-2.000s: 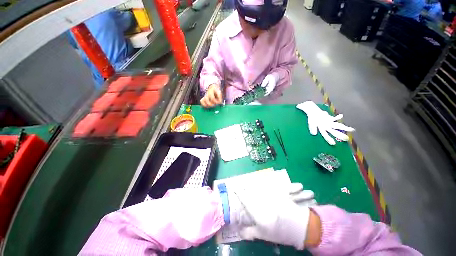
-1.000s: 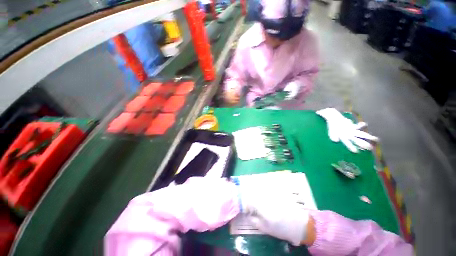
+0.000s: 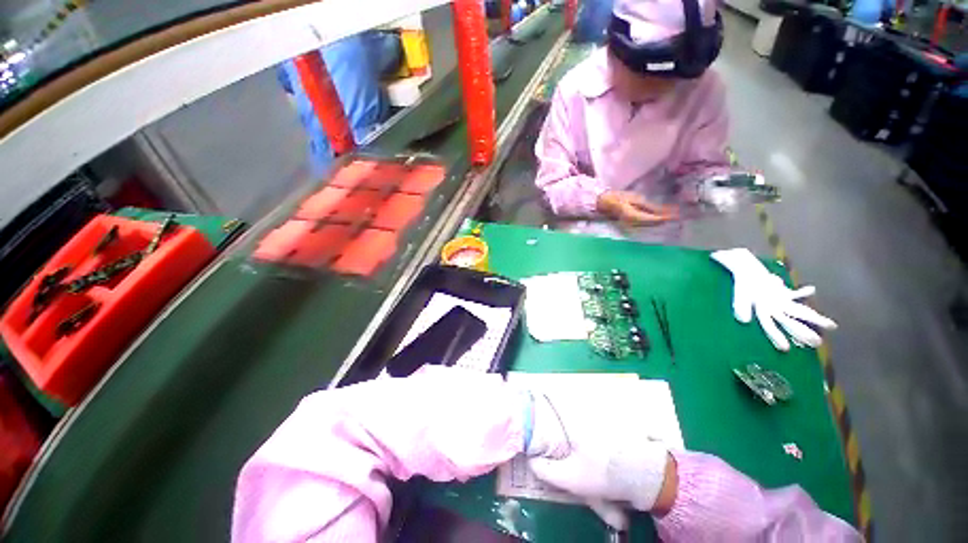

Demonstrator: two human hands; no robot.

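My left hand, in a white glove with a blue band at the cuff, lies over the white paper sheet. My right hand, also in a white glove, crosses against it at the sheet's lower part. The fingers of both hands are largely hidden or merged, so I cannot tell whether either holds anything. A small dark thing shows below my right hand at the bottom edge. Beyond the sheet lie a green board panel, a white label sheet and dark tweezers.
A black tray with a smartphone stands left, a tape roll behind it. A circuit board and loose glove lie right. The belt carries a clear tray and red foam tray. A coworker sits opposite.
The view has swung left, so the table sits further right and more of the red foam tray shows. The coworker's board has moved out to the right. My hands stay together over the sheet.
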